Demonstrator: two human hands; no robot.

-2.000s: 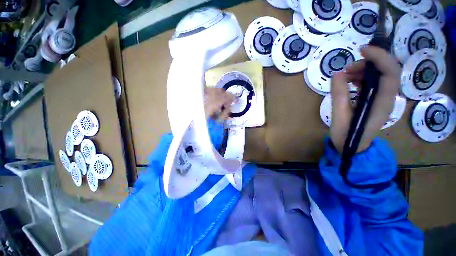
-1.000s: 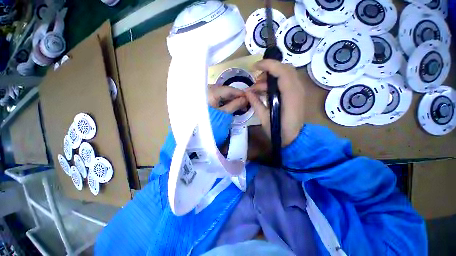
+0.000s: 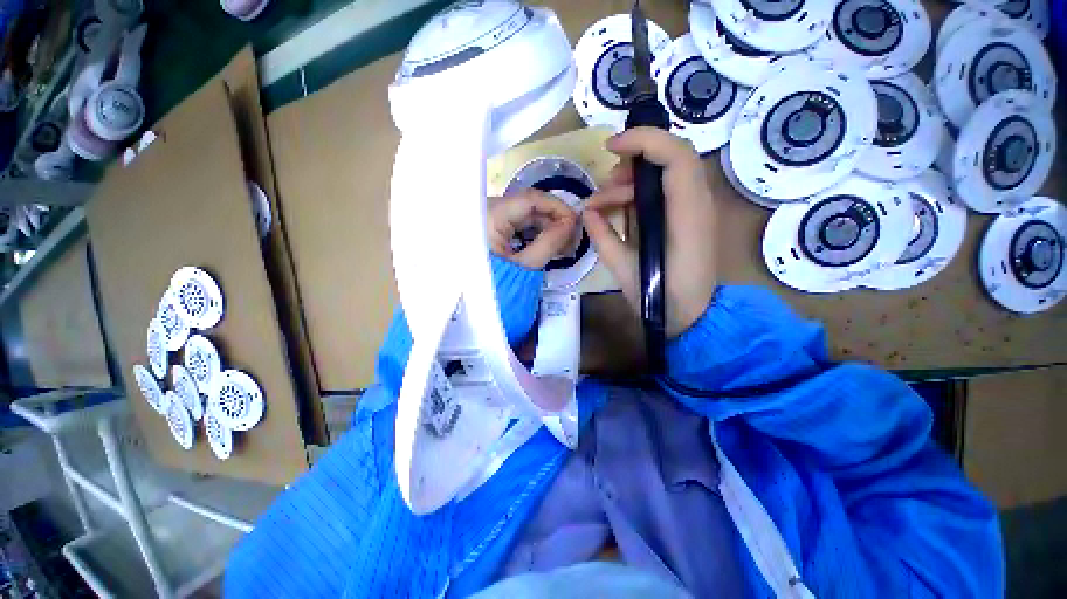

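Note:
A white headphone [image 3: 439, 222] stands over the cream fixture [image 3: 515, 171], its closed ear cup at the top and its open cup near my lap. A round ear cup housing [image 3: 562, 276] with a dark ring sits in the fixture. My left hand [image 3: 532, 226] is bent over the housing, partly behind the band, thumb and fingertip pinched; any thin wire there is too small to tell. My right hand [image 3: 673, 217] holds the black soldering iron [image 3: 651, 222] upright, its tip pointing away from the housing. Its thumb and fingertip nearly meet my left fingertips.
Many white speaker plates [image 3: 803, 129] are heaped at the right on the cardboard [image 3: 334, 234]. Small perforated discs [image 3: 236, 399] lie on a side cardboard at the left. More headphones [image 3: 115, 111] are at the upper left. A white rack [image 3: 117, 486] stands at the lower left.
My right hand has moved left from above the speaker plates to the housing, bringing the iron. In the last second both hands stay there, with only small finger movements.

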